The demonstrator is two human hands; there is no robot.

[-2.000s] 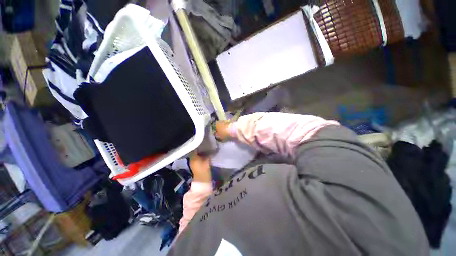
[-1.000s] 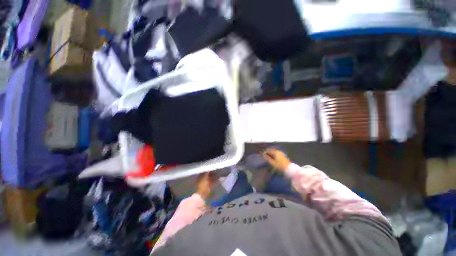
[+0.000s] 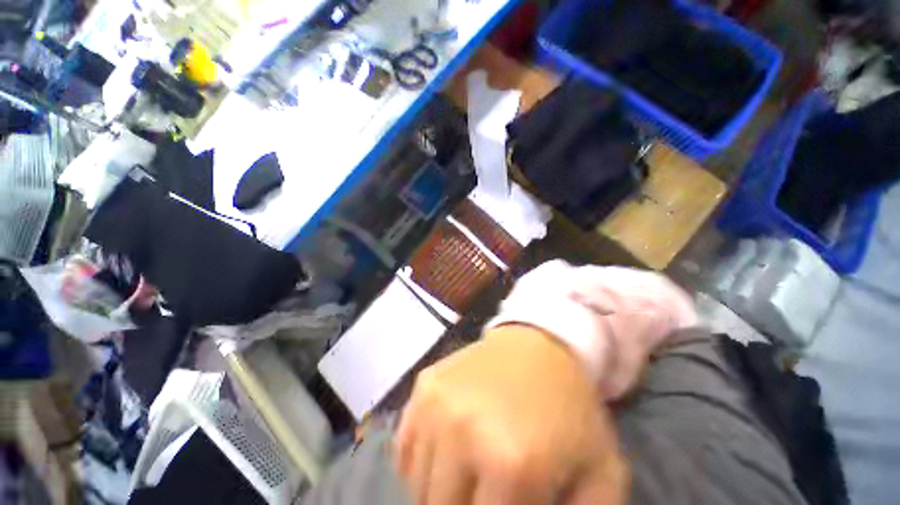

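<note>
My right hand (image 3: 513,424) is large and close to the camera at the lower middle, back of the hand up, in a pale pink sleeve. Its fingers point down and are cut off by the bottom edge, so whether it holds anything is hidden. My left hand is not in view. Beyond my right hand is a brown slatted surface (image 3: 452,261) with white bands and a white board or sheet (image 3: 385,345) on its near part. A white plastic basket (image 3: 242,434) with black cloth (image 3: 202,478) is cut off at the lower left.
A white machine table (image 3: 321,138) with a blue edge holds scissors (image 3: 414,66) and a small black piece (image 3: 259,181). A large black panel (image 3: 197,252) hangs at its left. Blue crates (image 3: 706,148) with black cloth stand upper right, near a brown box (image 3: 663,207).
The view has swung, bringing in the table and blue crates; the basket now sits lower left. My right hand is much closer to the camera. My left hand has left the picture.
</note>
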